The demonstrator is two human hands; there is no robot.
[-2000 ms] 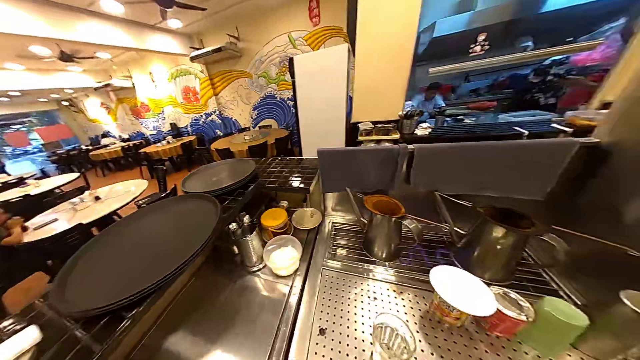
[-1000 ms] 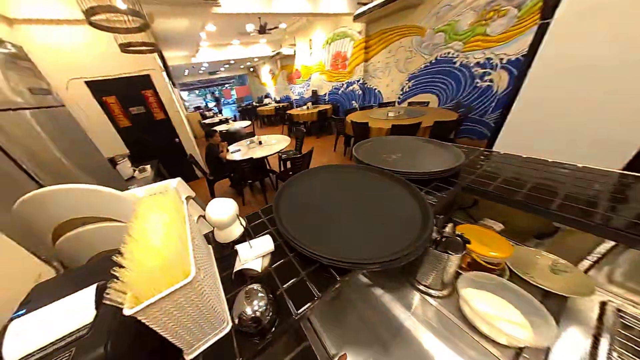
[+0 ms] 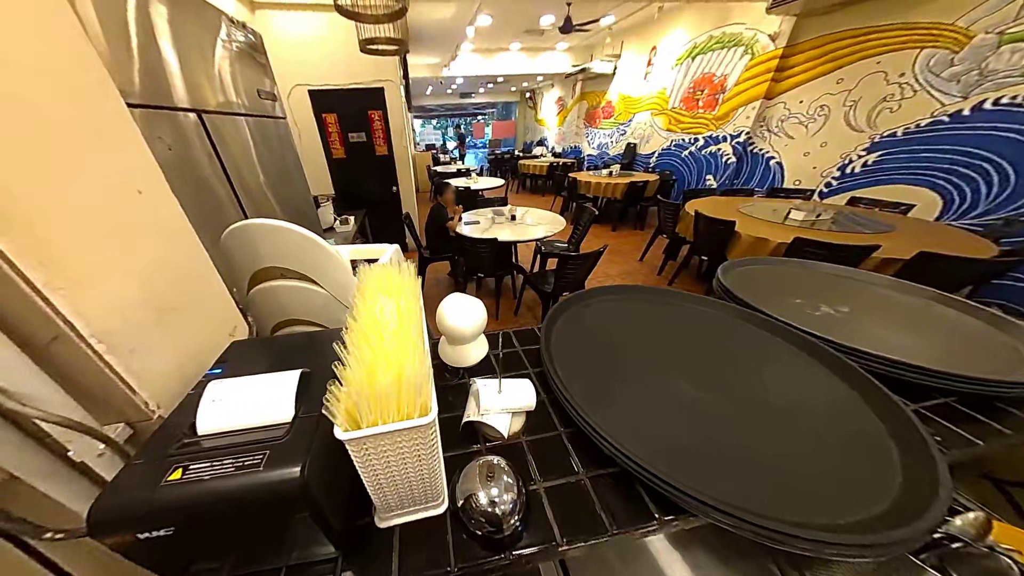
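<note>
Neither of my hands shows in the head view. A black-tiled counter [image 3: 588,506] runs across the foreground. On it, a stack of large dark oval trays [image 3: 744,408] lies right of centre, and a second tray stack [image 3: 880,316] is behind it to the right. A white woven-pattern plastic basket [image 3: 400,472] holds many pale yellow drinking straws [image 3: 384,344]. Just right of the basket stands a chrome call bell [image 3: 490,498]. Paper slips [image 3: 500,400] sit on a spike behind the bell, and a white rounded object [image 3: 462,328] is farther back.
At the left is a black receipt printer [image 3: 240,480] with paper [image 3: 248,400] coming out, and white oval plates [image 3: 288,256] stand behind it. A steel refrigerator [image 3: 216,136] is beyond. Past the counter, a person [image 3: 442,224] sits at a round marble-topped table [image 3: 512,224].
The view has swung left from the perforated steel drainer, metal jugs and cups to the trays, straws and printer. No hand appears in any frame.
</note>
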